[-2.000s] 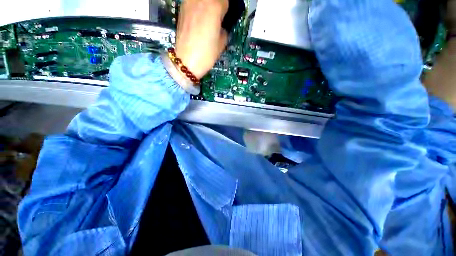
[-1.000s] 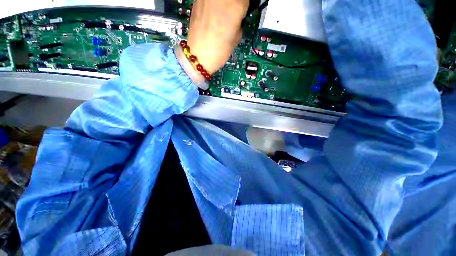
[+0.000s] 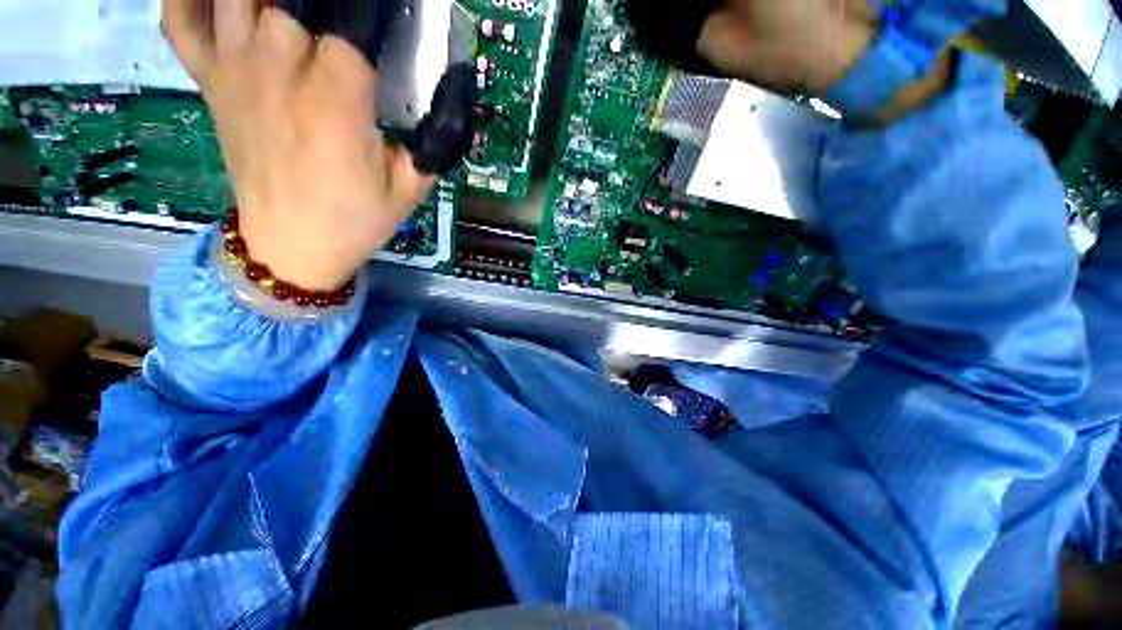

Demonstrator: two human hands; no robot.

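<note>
Two green circuit boards lie on the rail: the left board (image 3: 148, 172) and the right board (image 3: 572, 234), with a dark gap between them. My left hand (image 3: 308, 148), with black finger covers and a bead bracelet, is over the left board. Its thumb and fingers are spread around the end of a white-silver block (image 3: 412, 62); whether it grips it is unclear. My right hand (image 3: 787, 43), with a blue wrist strap, is blurred at the top edge, over the far part of the right board. Its black-covered fingertips are partly cut off and any held part is hidden.
A silver conveyor rail (image 3: 554, 314) runs along the boards' near edge. A white block (image 3: 757, 154) stands on the right board beside my right sleeve. Blue cloth of another person shows at the right edge. Cluttered items (image 3: 49, 431) lie below the rail at left.
My left hand has moved left and nearer to me, off the middle. My right hand has come into view at the top. The boards have shifted, and the gap between them now shows.
</note>
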